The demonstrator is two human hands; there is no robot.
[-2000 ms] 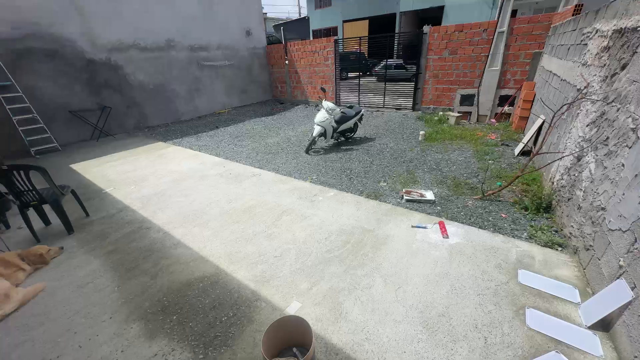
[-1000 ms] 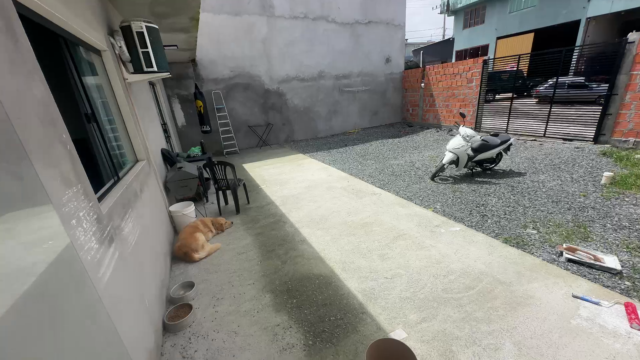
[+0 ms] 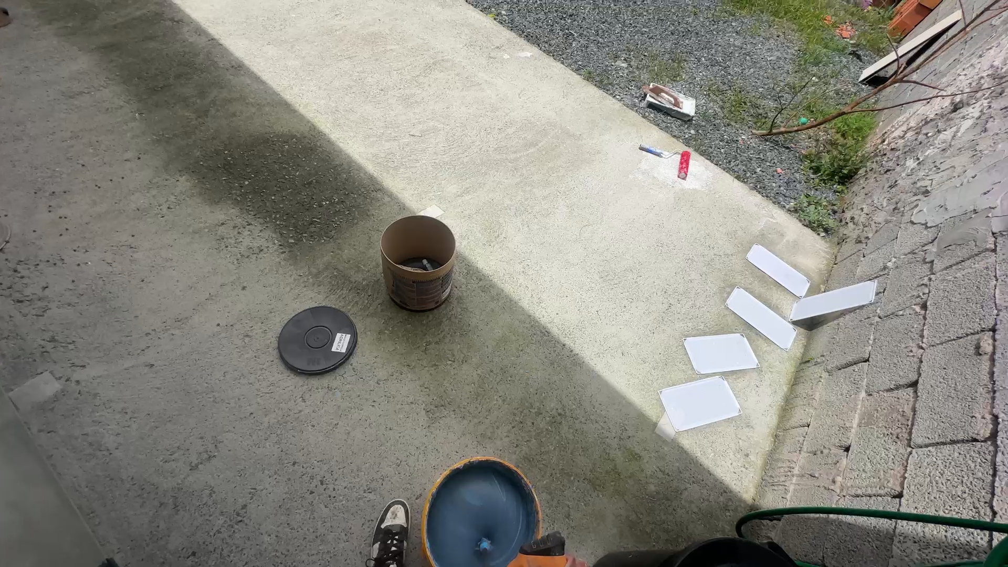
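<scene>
Neither of my hands can be made out. At the bottom edge, an orange-rimmed bucket (image 3: 426,512) holds blue-grey liquid, with a small bright blue lump or tool tip (image 3: 484,544) near its middle. Beside its right rim, an orange and black object (image 3: 543,549) is cut off by the frame; it may be part of a tool, and whether a hand touches it is hidden. A sneaker (image 3: 390,535) is just left of the bucket. Farther forward stands an open brown tub (image 3: 418,291) with something inside, and a round black lid (image 3: 317,339) lies on the concrete to its left.
Several white rectangular panels (image 3: 700,403) lie near the block wall (image 3: 913,394), one leaning against it. A red paint roller (image 3: 683,164) lies by the gravel; a paint tray (image 3: 669,102) is on it. A green hose (image 3: 866,515) and black container (image 3: 724,554) are at lower right.
The view has swung down and right from the yard. The orange-rimmed bucket, black lid and sneaker now show; the motorcycle, the chair and the gate are out of view.
</scene>
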